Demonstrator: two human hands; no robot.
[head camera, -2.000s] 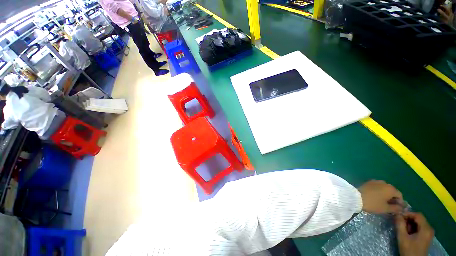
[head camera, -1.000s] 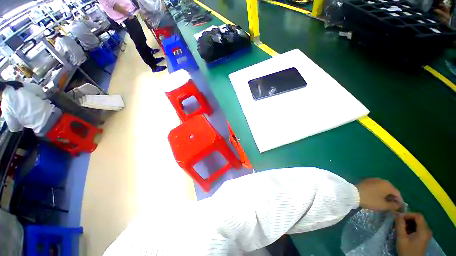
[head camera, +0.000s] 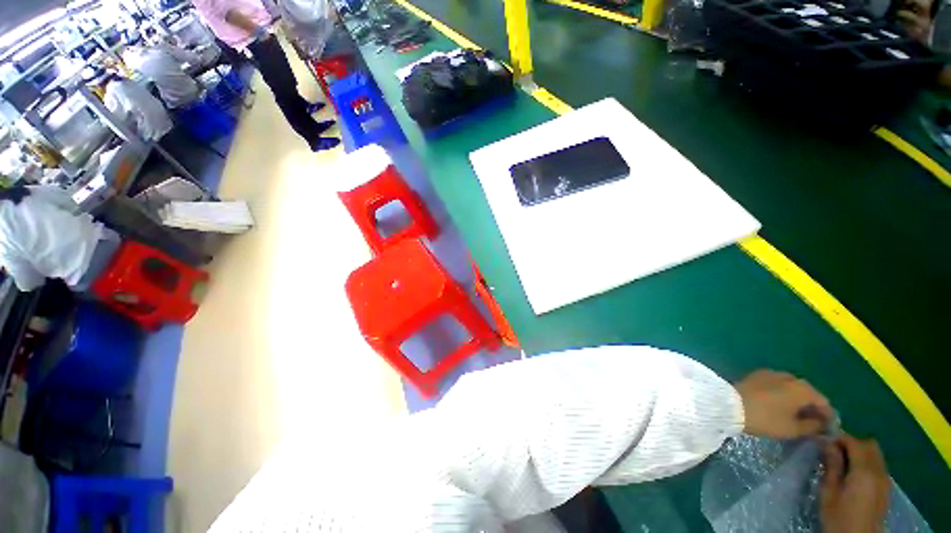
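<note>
A clear, shiny bubble wrap bag (head camera: 761, 481) lies on the green mat at the lower right, its lower part cut off by the picture's edge. My left hand (head camera: 784, 404), at the end of a white striped sleeve, pinches its top edge with the fingertips. My right hand (head camera: 855, 487) is just beside it, with the fingertips on the same edge, close to the left fingertips. The exact grip between the fingertips is small and partly hidden.
A black phone-like unit (head camera: 570, 171) lies on a white board (head camera: 636, 245). Behind it is a black heap in a blue bin (head camera: 459, 92). A black divided tray (head camera: 824, 52) is across the bench. Red stools (head camera: 412, 302) stand at the left bench edge. A person (head camera: 273, 62) stands in the aisle.
The bubble wrap's near part has been lifted and bunched from its flatter lie. The right hand has moved slightly closer to the left fingertips. The whole view has shifted a little.
</note>
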